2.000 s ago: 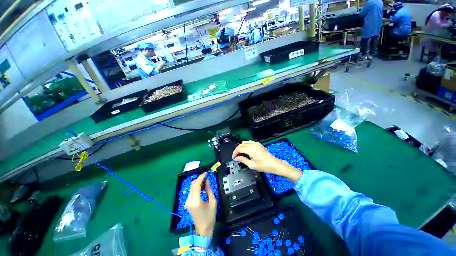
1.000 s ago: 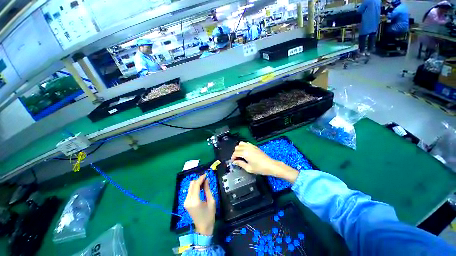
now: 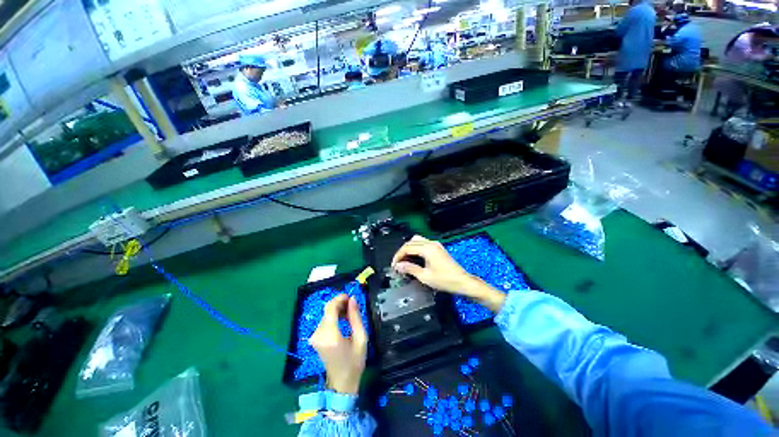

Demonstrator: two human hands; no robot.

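My right hand is at the metal jig, thumb and fingers pinched together over its upper part; whatever the fingertips hold is hidden. My left hand is raised over the left parts tray, thumb and forefinger close together; a small blue part seems to be at the fingertips, too small to be sure. The left tray and the right parts tray hold heaped blue disc parts. The front tray holds loose blue discs with thin wire leads. A pale band is on my left wrist.
A deep black bin of small brownish parts stands behind the jig. Clear plastic bags lie at right and left. A coiled blue cord crosses the left bench to my wrist. A raised shelf holds black bins. People in blue work beyond.
My right hand stays at the upper part of the jig, and my left hand stays over the left tray, with only small shifts. The view has tilted slightly.
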